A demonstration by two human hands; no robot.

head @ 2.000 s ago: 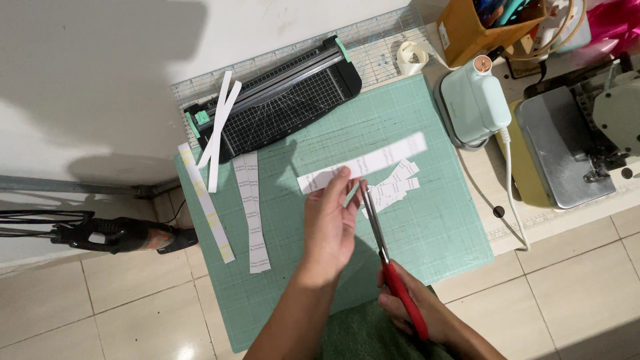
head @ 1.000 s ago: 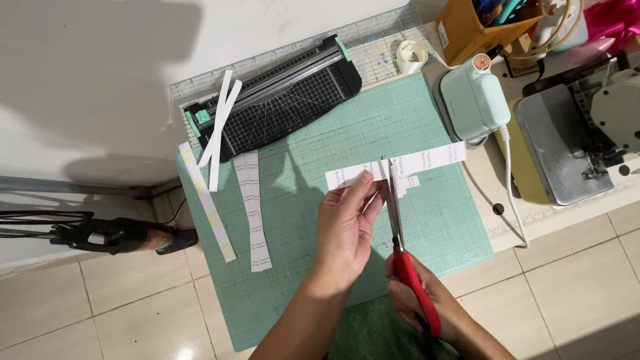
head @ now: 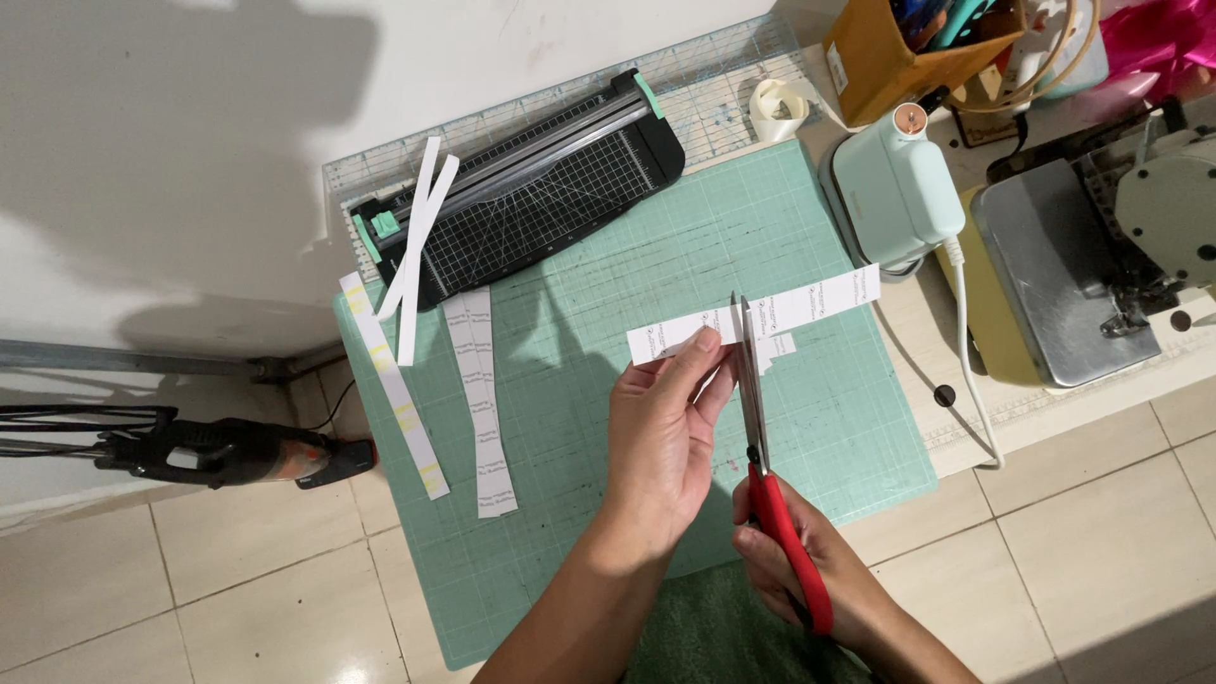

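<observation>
My left hand (head: 665,446) pinches a white printed paper strip (head: 817,300) between thumb and fingers, near the strip's left part. In my right hand (head: 793,551) are red-handled scissors (head: 788,551), their blades slightly apart and crossing the strip just right of my left fingertips. Small cut pieces of printed paper (head: 781,350) lie on the green cutting mat (head: 570,399), partly hidden beneath the strip and blades. Further left on the mat, printed strips (head: 484,408) overlap, beside a strip with yellow marks (head: 394,385).
A black paper trimmer (head: 541,199) with white strips (head: 413,256) across its left end rests over a clear ruler (head: 712,76). A tape roll (head: 779,109), a mint-green garment steamer or iron (head: 898,195), an orange box (head: 917,66) and a sewing machine (head: 1064,266) stand right. A vacuum cleaner (head: 228,454) is left.
Two seconds ago the strip was left of and above the cut pieces; it has moved right and now lies between the scissor blades. Both hands have shifted slightly, still holding strip and scissors.
</observation>
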